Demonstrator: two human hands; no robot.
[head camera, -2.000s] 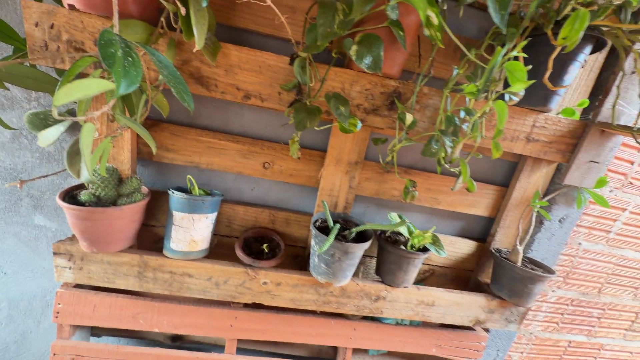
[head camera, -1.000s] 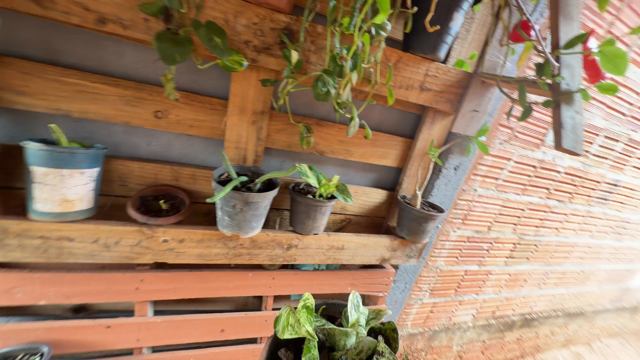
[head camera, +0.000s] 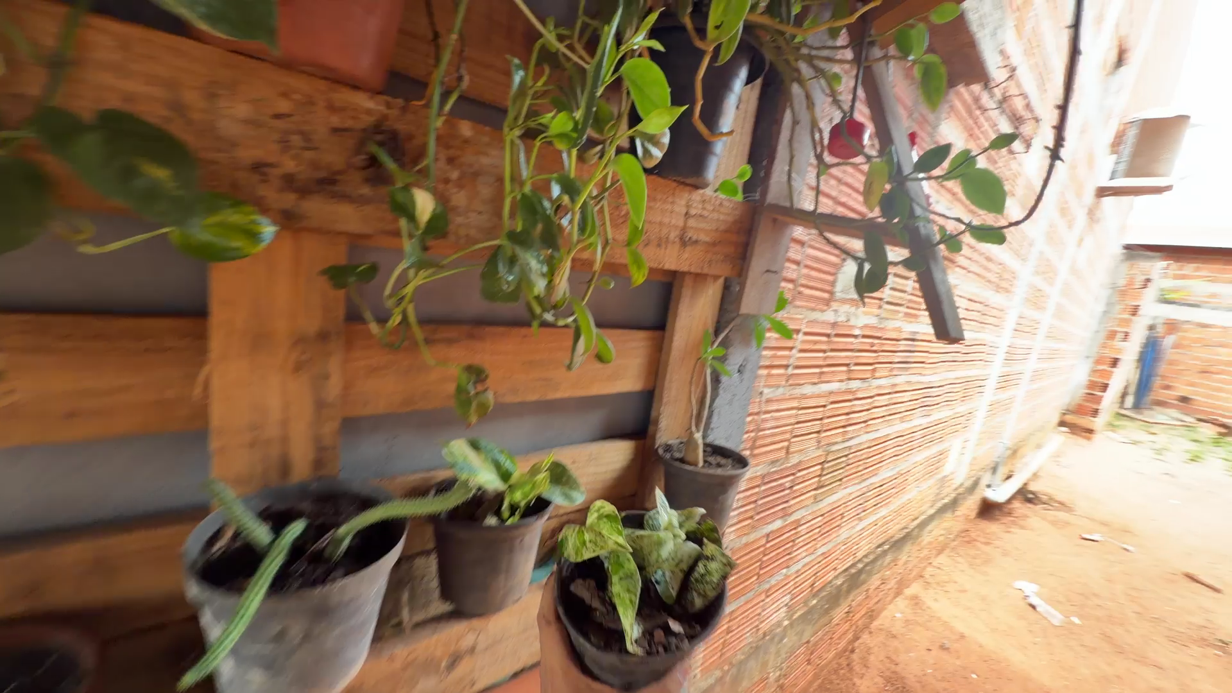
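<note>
A small dark plastic pot (head camera: 640, 664) with a plant of mottled green and cream leaves (head camera: 664, 553) is held up at the bottom centre. My right hand (head camera: 555, 640) is around its side and underside, mostly hidden by the pot and cut off by the frame's lower edge. Behind it on the pallet shelf stand a grey pot (head camera: 298, 626) with trailing cactus-like stems, a smaller dark pot (head camera: 491, 563) with a leafy plant, and a pot (head camera: 703, 486) with a thick-based seedling. My left hand is not in view.
Wooden pallet slats (head camera: 274, 366) back the shelf. Vines hang from a black pot (head camera: 698, 115) and a terracotta-coloured pot (head camera: 337, 38) above. To the right runs a hollow-brick wall (head camera: 866, 404) with a wooden bracket (head camera: 914, 212), beside a dirt path (head camera: 1059, 558).
The view has moved closer to the shelf's right end. The mottled-leaf plant, low in the frame a second ago, now shows beside the shelf pots with my hand around its pot.
</note>
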